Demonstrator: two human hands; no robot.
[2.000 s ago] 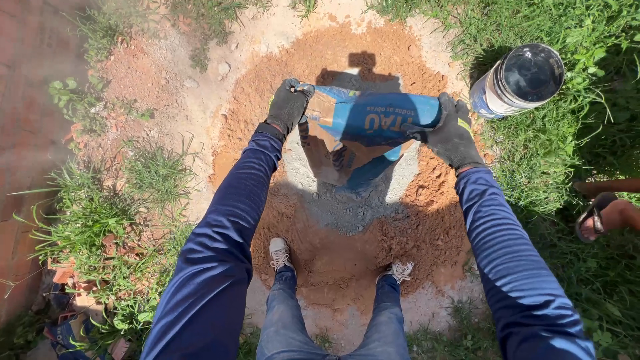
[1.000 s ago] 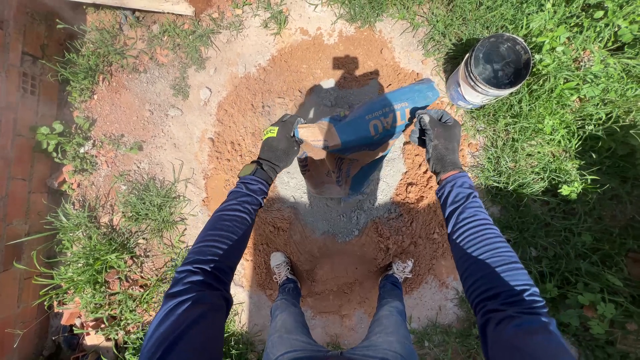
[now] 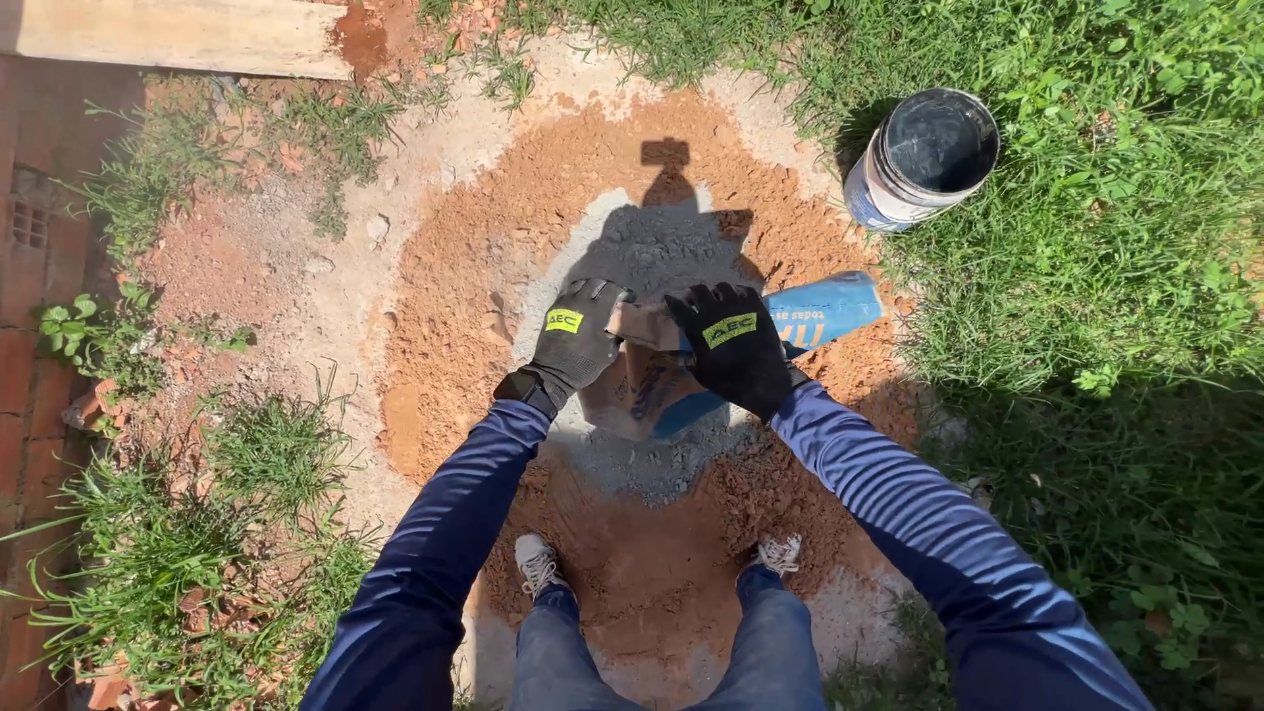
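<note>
Both hands wear black work gloves and grip a blue and brown paper cement bag (image 3: 825, 311) at chest front, over the pile. My left hand (image 3: 581, 336) pinches the bag's brown end. My right hand (image 3: 729, 344) is closed on its middle, with the printed blue part sticking out to the right. A crumpled brown and blue part of the bag hangs below, between the hands. Grey cement powder (image 3: 652, 242) lies beneath, in the centre of a broad ring of reddish sand (image 3: 459, 296). The fingertips are partly hidden by the gloves' backs.
My shoes stand on the near sand. A bucket (image 3: 879, 193) with a dark inside stands on grass at the upper right. A brick wall (image 3: 25, 395) runs along the left, and a pale board (image 3: 188, 38) lies at the upper left. Grass tufts and rubble border the sand.
My hands have come closer together over the powder. My right hand, beside the bag's blue end a second ago, is now on its middle. The bag looks flatter and more folded.
</note>
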